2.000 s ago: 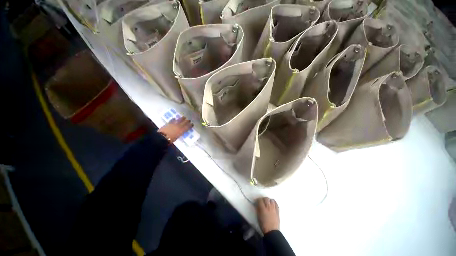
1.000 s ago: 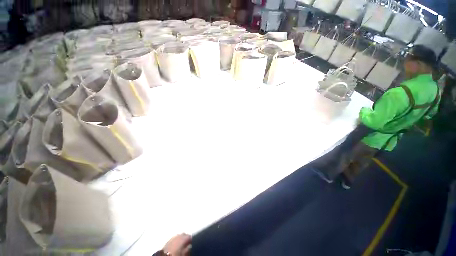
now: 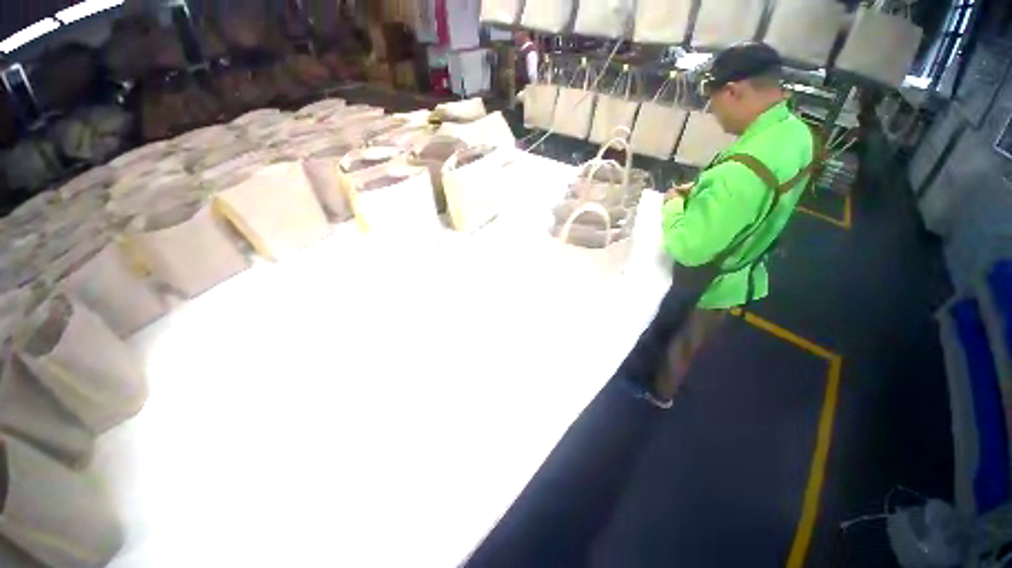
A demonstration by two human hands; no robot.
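Note:
Neither of my hands is in the picture. A long, glaring white worktable (image 3: 366, 377) lies in front of me and runs away to the upper right. Beige open-topped bag bodies (image 3: 83, 366) stand along its left side and fill its far left part. Some with yellow edges stand at the back, such as one bag (image 3: 396, 205) near the middle. Several bags with upright loop handles (image 3: 594, 239) stand close together at the table's far right end.
A person in a bright green top and dark cap (image 3: 749, 194) stands at the table's right edge. Bags hang in tiers on a rack (image 3: 655, 128) behind. Yellow lane lines (image 3: 827, 444) cross the dark floor. Blue items (image 3: 977, 388) are at the right edge. Another person (image 3: 526, 61) stands far back.
The view has swung right, away from the near bags. My left hand left the picture first, then the hand at the bottom edge. The person in green now appears left of before, hands drawn in.

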